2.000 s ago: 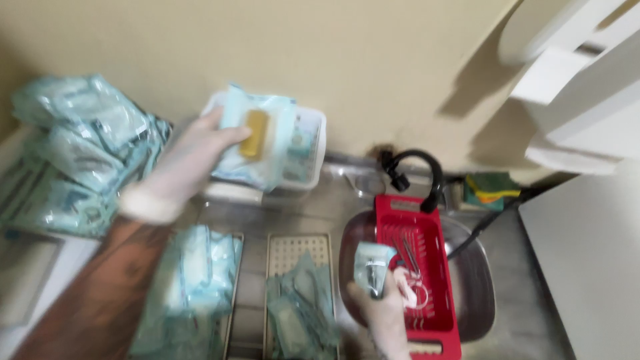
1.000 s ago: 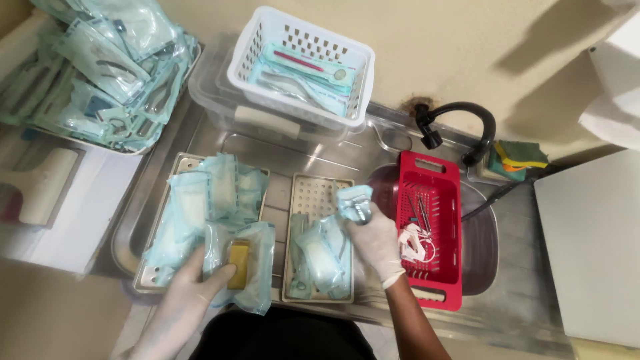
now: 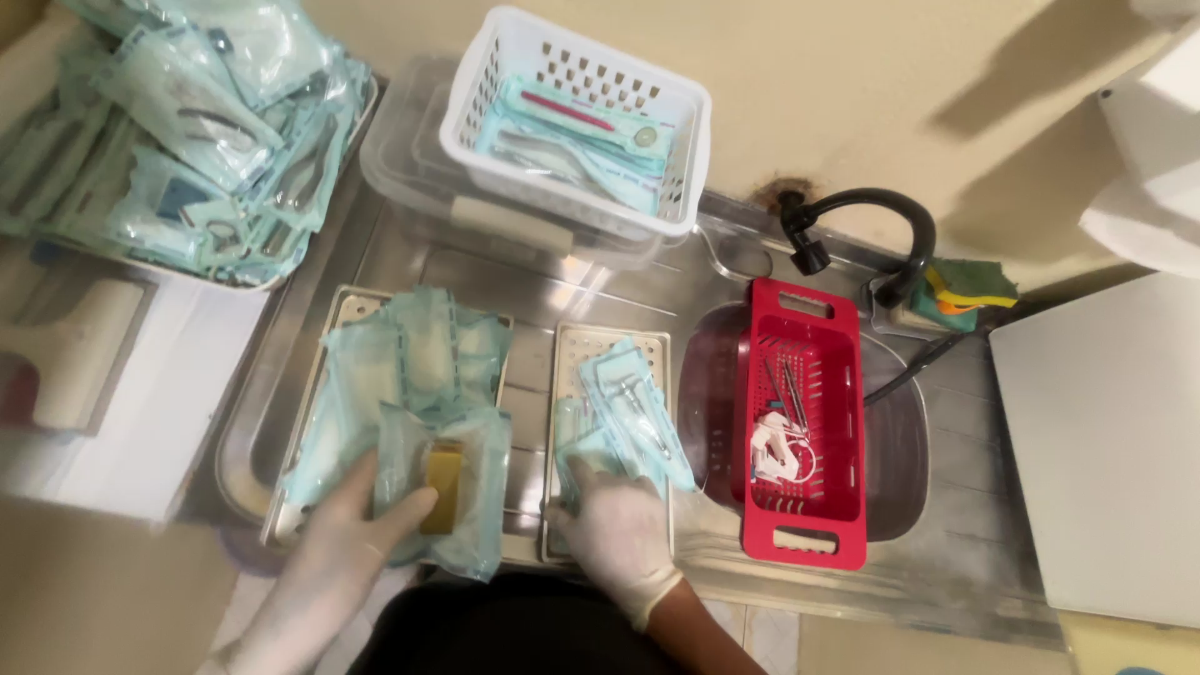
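Gloved, my left hand (image 3: 361, 539) grips a sterilization pouch (image 3: 478, 506) with a gold-coloured block in it, over the near part of the left perforated metal tray (image 3: 359, 305). More pouches (image 3: 427, 352) lie piled on that tray. My right hand (image 3: 614, 530), gloved too, reaches down onto the pouches on the smaller perforated tray (image 3: 567, 356); its fingertips are partly hidden, so whether they grip one is unclear. Beside its fingers, a pouch with slim metal instruments (image 3: 642, 417) lies slanted across the tray's right edge.
A red plastic basket (image 3: 808, 553) with metal instruments stands over the sink bowl (image 3: 895, 450), below a black faucet (image 3: 867, 202). Behind the trays, a white basket (image 3: 572, 202) holding pouches rests on a clear lidded box (image 3: 403, 150). A heaped tray of pouches (image 3: 197, 150) is at upper left. Sponges (image 3: 970, 286) sit behind the sink.
My right hand has moved left and down from the smaller tray's right side onto its pouches. The small pouch it held a second ago is no longer raised. My left hand still holds the gold-block pouch.
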